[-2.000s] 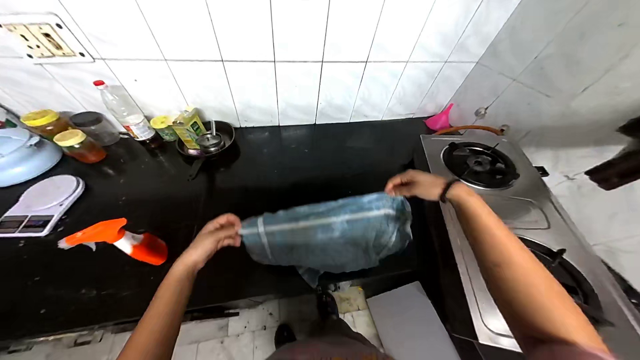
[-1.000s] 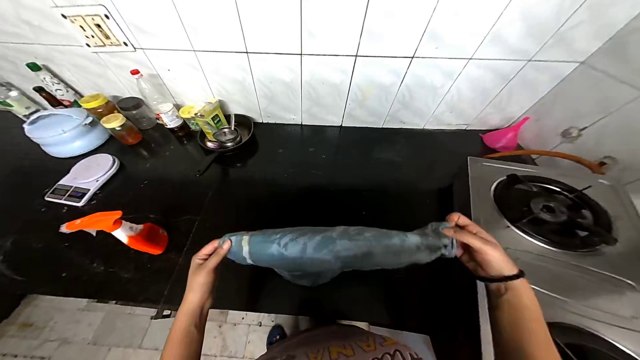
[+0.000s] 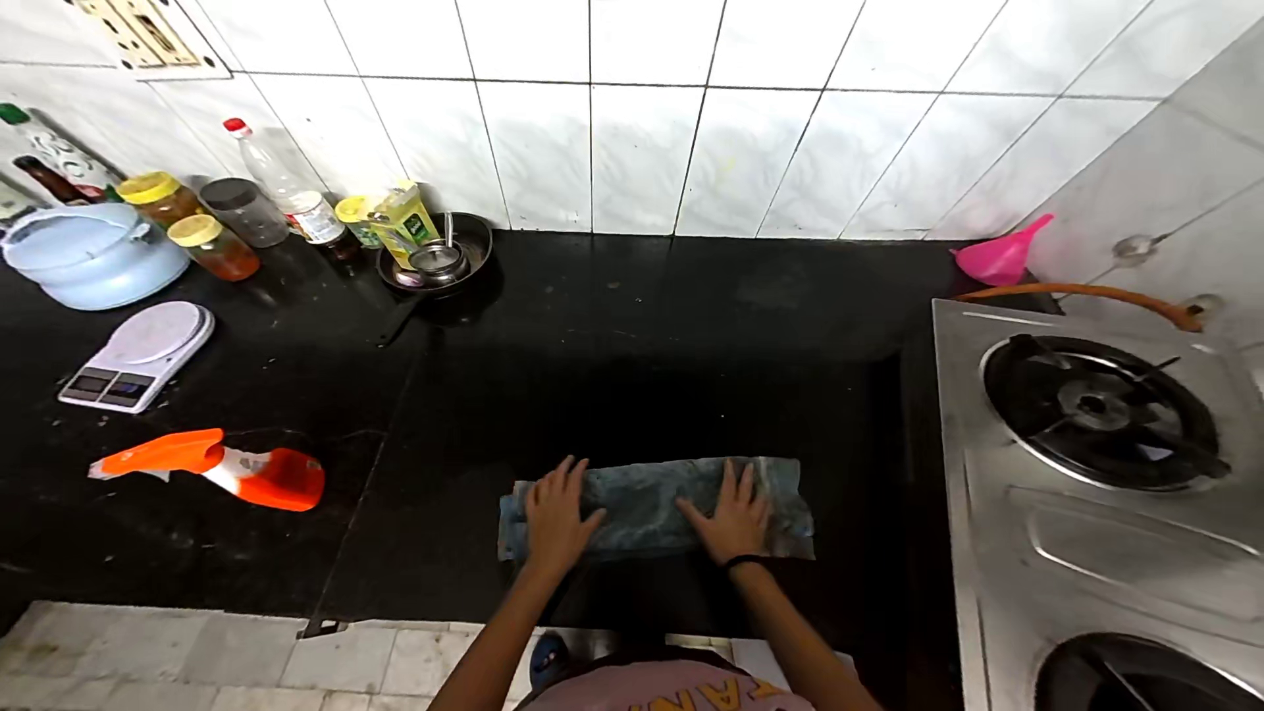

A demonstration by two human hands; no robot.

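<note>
A folded blue-grey cloth (image 3: 642, 509) lies flat on the black stone countertop (image 3: 642, 336), close to its front edge. My left hand (image 3: 560, 518) rests on the cloth's left part with the fingers spread. On its right part lies my right hand (image 3: 733, 518), also spread, with a dark band at the wrist. Both palms face down, and neither hand grips the cloth. Left of the cloth, an orange and white spray bottle (image 3: 222, 469) lies on its side.
A steel gas stove (image 3: 1116, 504) stands at the right, with a pink funnel (image 3: 999, 259) behind it. Along the left are a kitchen scale (image 3: 143, 355), a pale blue pot (image 3: 94, 255), jars, bottles and a black frying pan (image 3: 484, 259) holding small items.
The cloth was held up, stretched between my two hands; now it lies flat on the countertop. My hands have come closer together, let go of its ends and opened on top of it.
</note>
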